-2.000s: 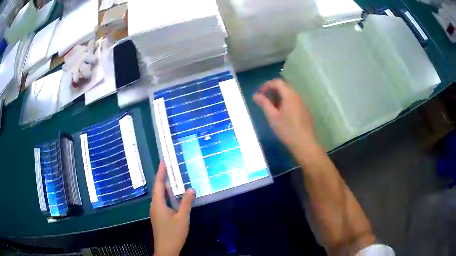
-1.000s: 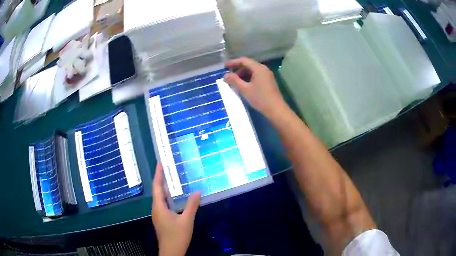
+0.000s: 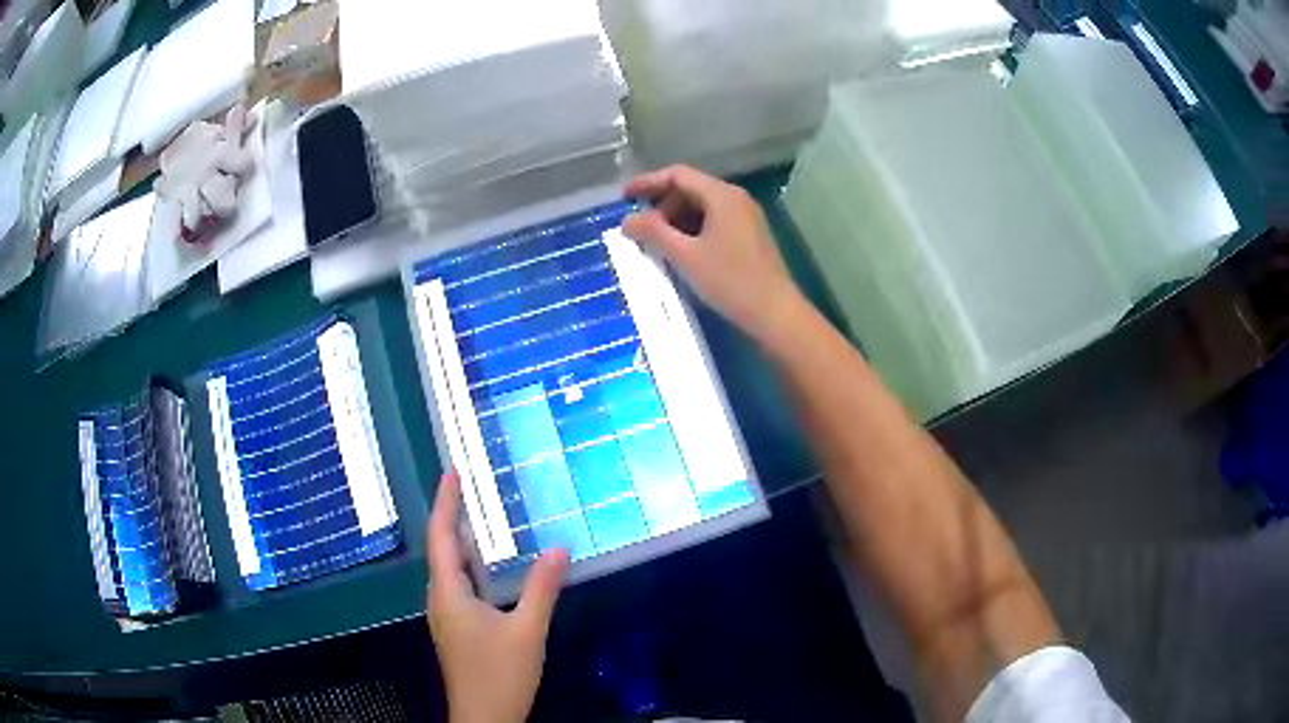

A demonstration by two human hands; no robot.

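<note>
A laid-up panel (image 3: 566,381) lies on the green mat in front of me, its blue cells face up with white strips along two sides and a pale sheet edge around them. My left hand (image 3: 495,607) is at its near left corner, thumb on the near edge and fingers along the left side. My right hand (image 3: 707,247) pinches the far right corner between thumb and fingers. Left of the panel lie two piles of blue cell strings, a flat one (image 3: 294,452) and a curled one (image 3: 139,502).
A tall white sheet stack (image 3: 481,85) stands behind the panel, a cloudy stack (image 3: 749,85) beside it. Greenish translucent stacks (image 3: 975,226) stand at right. A black phone (image 3: 337,172), crumpled gloves (image 3: 209,172) and white sheets lie far left. Wire mesh (image 3: 318,705) shows below the bench edge.
My right hand has moved from the right of the panel to its far right corner and closed on it. My left hand has stayed at the near left corner.
</note>
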